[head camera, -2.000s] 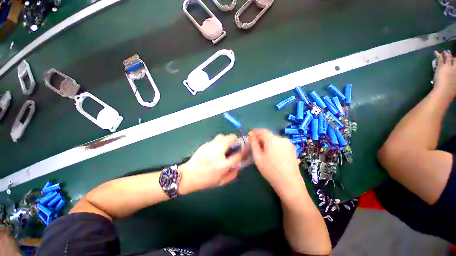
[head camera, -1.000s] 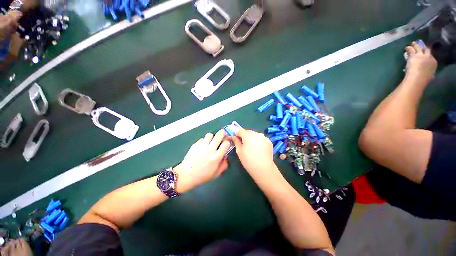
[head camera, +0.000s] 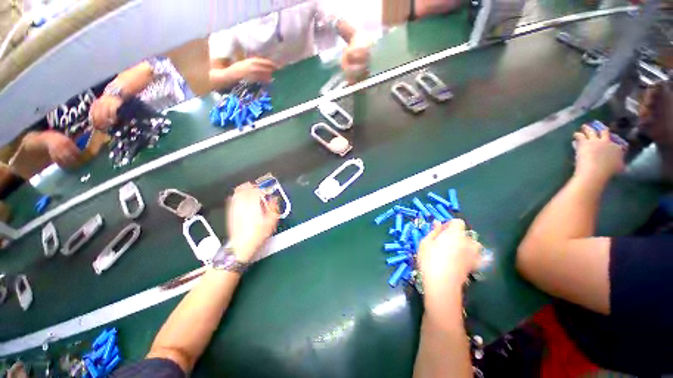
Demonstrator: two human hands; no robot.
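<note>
My left hand [head camera: 252, 219] is over the belt, palm down, and partly covers a pale loop-shaped housing with a blue band [head camera: 277, 196]. Whether it grips this housing or another one under the fingers is hidden. My right hand [head camera: 447, 255] is on the right part of the pile of blue battery cells [head camera: 399, 244]. Its fingers point down among the cells and small boards, and what they touch is hidden.
White housings [head camera: 340, 179] and grey ones lie on the green belt beyond the pale rail [head camera: 384, 186]. A neighbour's arm [head camera: 567, 251] is at right. People's hands work across the belt. Another blue-cell pile [head camera: 102, 354] lies at lower left.
My hands have parted from the piece they held together. My left hand moved forward onto the belt, my right hand to the cell pile. The view tilted up, showing people opposite.
</note>
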